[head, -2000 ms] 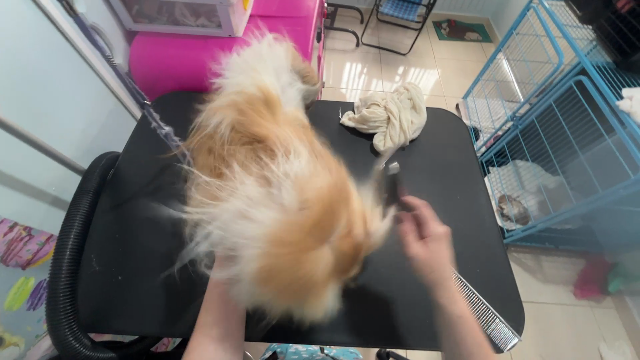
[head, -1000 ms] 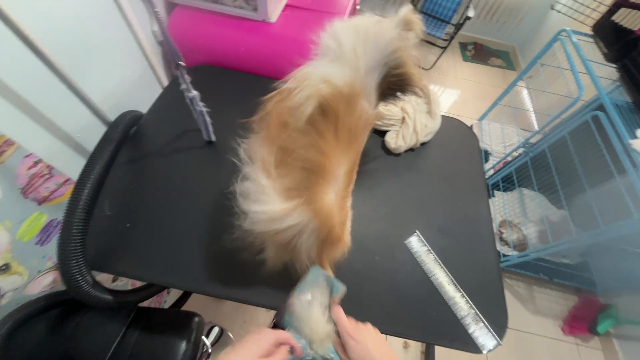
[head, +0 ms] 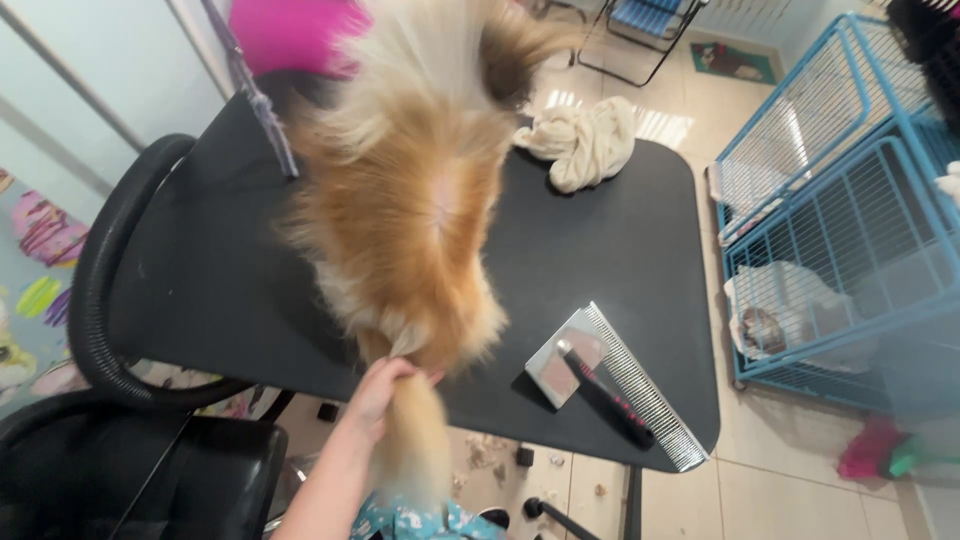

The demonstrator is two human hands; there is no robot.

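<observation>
A long-haired orange and cream dog (head: 420,187) stands on the black grooming table (head: 600,262), its rear toward me. My left hand (head: 386,390) is closed around the base of its tail (head: 416,435), which hangs down over the near table edge. My right hand is not in view, apart perhaps from fingertips by the tail. A slicker brush (head: 581,367) with a black and red handle lies at the right of the table. Beside it, partly under the brush, lies a long metal comb (head: 649,394).
A crumpled cream cloth (head: 589,142) lies at the far right of the table. A black ribbed hose (head: 97,285) curves along the left side, above a black chair (head: 142,465). Blue wire cages (head: 825,225) stand at the right. A patterned strap (head: 262,112) hangs at the left.
The green-blue item held in both hands a second ago is gone from view. The slicker brush now lies by the comb. My left hand has taken hold of the tail.
</observation>
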